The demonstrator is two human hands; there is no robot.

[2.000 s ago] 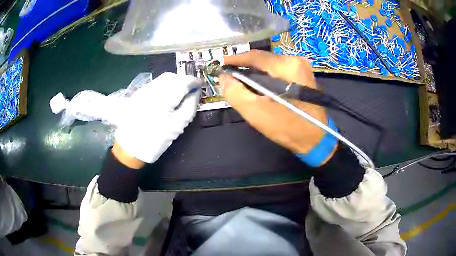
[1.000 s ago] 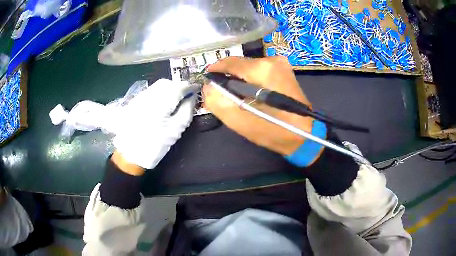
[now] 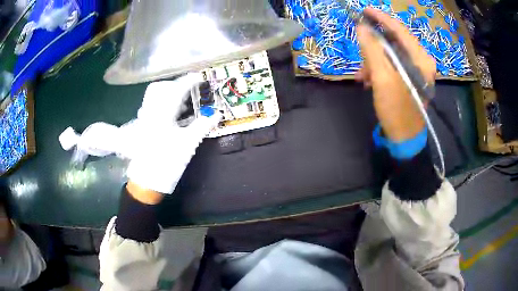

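Note:
The open white housing (image 3: 272,108) lies on the black mat, with a green circuit board (image 3: 257,96), red and white wires and a gold-coloured strip inside. My gloved left hand (image 3: 170,128) holds the housing's left side. A blue disc component (image 3: 207,111) shows at its fingertips, over the housing's left part. My bare right hand (image 3: 395,85), with a blue wristband, is raised at the near edge of the component tray (image 3: 392,78). It holds the soldering iron (image 3: 417,77), with the white solder tube (image 3: 413,91) along it. The iron's tip is blurred over the tray.
The clear fume hood (image 3: 199,45) hangs just behind the housing. A white cord in a clear bag (image 3: 102,138) lies left of my left hand. Two black blocks (image 3: 262,135) sit before the housing. Another tray (image 3: 14,125) is far left; a person's sleeve (image 3: 23,256) shows lower left.
My right hand has moved from the housing up and right to the tray with the iron, uncovering the board. My left hand stays at the housing; the blue disc now shows at its fingertips.

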